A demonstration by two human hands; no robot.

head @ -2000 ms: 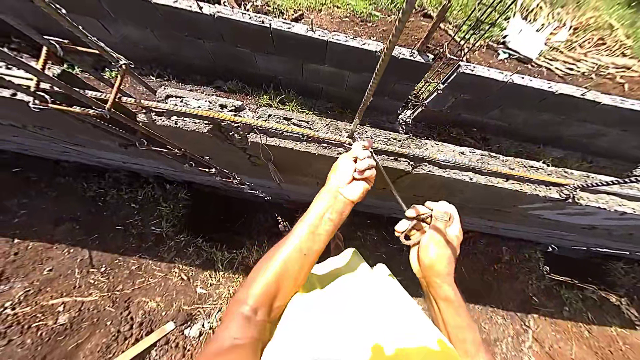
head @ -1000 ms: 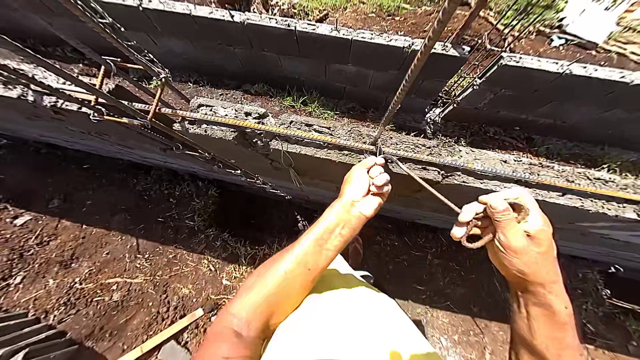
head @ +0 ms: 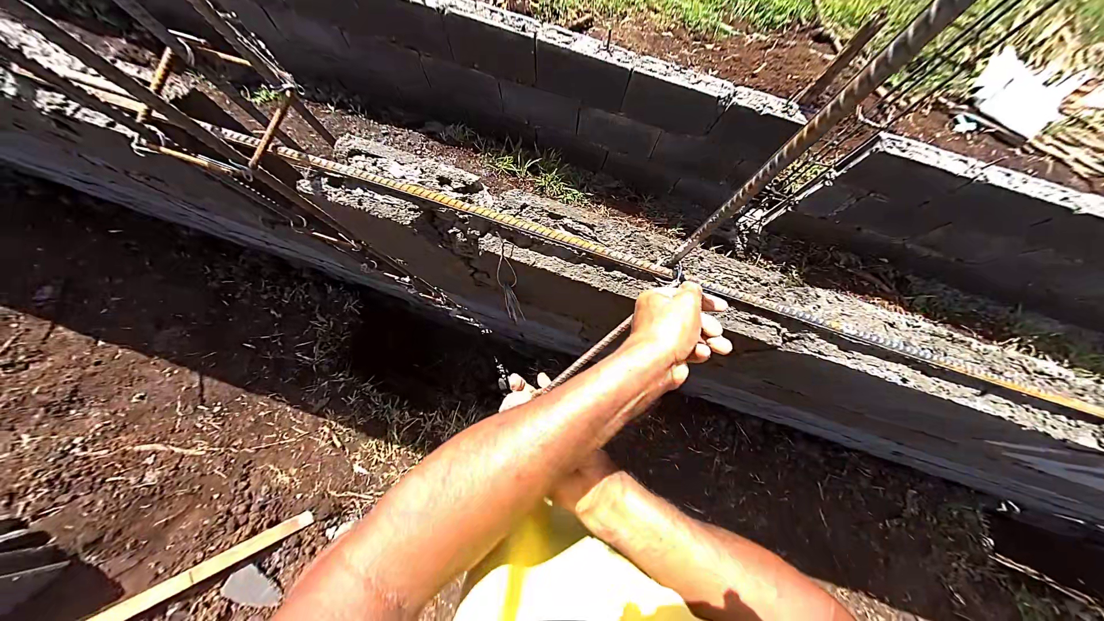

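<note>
My left hand [head: 681, 326] is closed at the crossing of an upright ribbed steel bar [head: 776, 164] and a long horizontal rebar [head: 517, 226] lying along the block wall's top. My right hand [head: 524, 392] reaches under my left forearm and holds a thin metal rod [head: 593, 352], whose far end runs up to my left hand. The forearms cross. Dark tie wire [head: 674, 274] shows at the bar crossing, just above my left fingers. A loop of tie wire [head: 507, 280] hangs down the wall face further left. My right fingers are largely hidden behind my left arm.
Tied rebar cages [head: 267, 129] slant across the upper left. A second concrete block wall [head: 586, 112] runs behind, with a rebar bundle [head: 802, 185] near its gap. Below lie a dark trench [head: 405, 354], loose soil, a wooden strip [head: 207, 565] and a flat stone [head: 250, 586].
My right hand has swung with the rod from the right of my left hand to its lower left, passing under my left forearm. My left hand stays at the bar crossing.
</note>
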